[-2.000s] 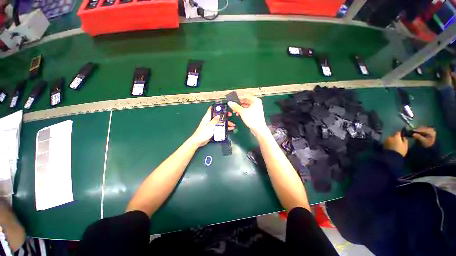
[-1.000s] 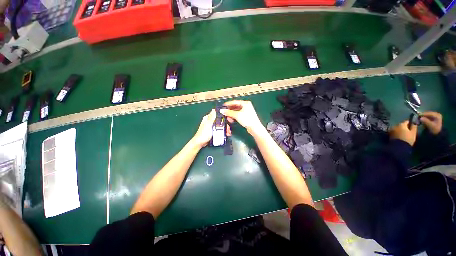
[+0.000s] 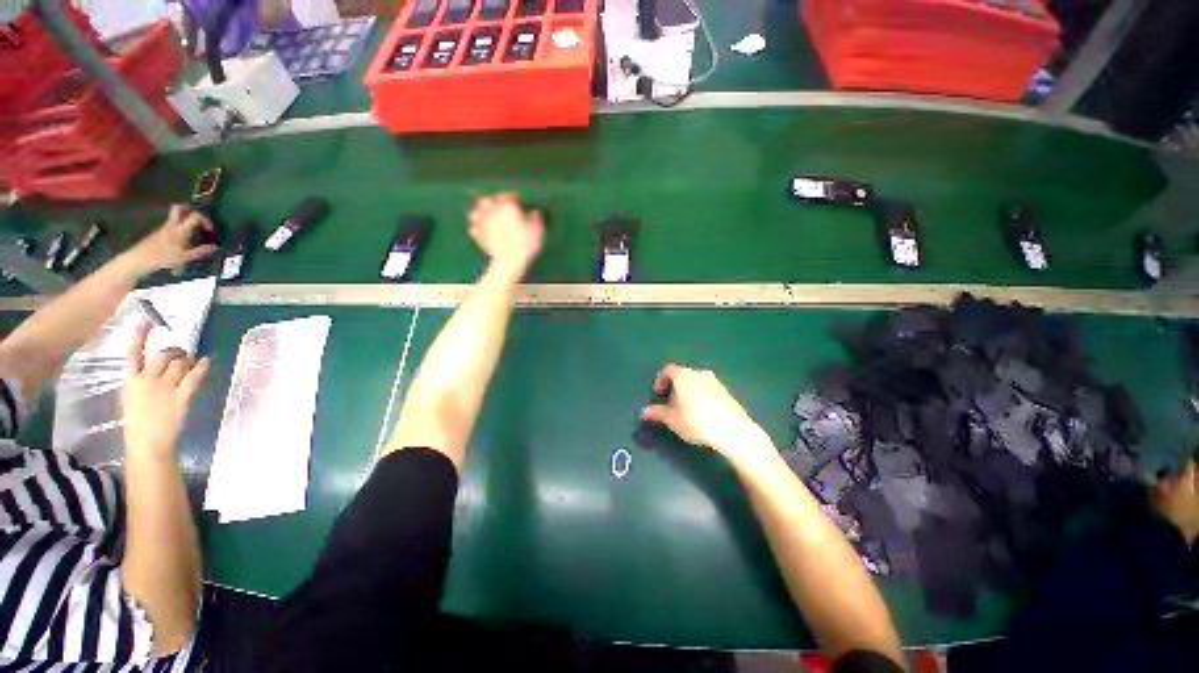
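Observation:
My left hand (image 3: 508, 234) is stretched over the far green strip, palm down and blurred. A dark edge shows beside its fingers; what lies under it is hidden. My right hand (image 3: 700, 408) is low over the near green surface, with its fingertips closed on a small dark cover piece (image 3: 660, 391). Another dark piece (image 3: 648, 433) lies just below the fingers, partly hidden. A black handset (image 3: 615, 253) with a white patch lies on the far strip, right of my left hand. A whitish oval ring (image 3: 621, 463) lies near my right hand.
The cover pile (image 3: 980, 440) is at right. A pale rail (image 3: 736, 295) divides the surface. More handsets (image 3: 405, 250) lie beyond it. Red trays (image 3: 487, 103) stand at the back. At left are record sheets (image 3: 270, 418) and a neighbour's arms (image 3: 161, 394); another person's hand (image 3: 1174, 502) is at right.
The handset has left my hands, and another handset now shows on the far strip. My left hand has moved far forward. My right hand has come down nearer the surface. The view has shifted left.

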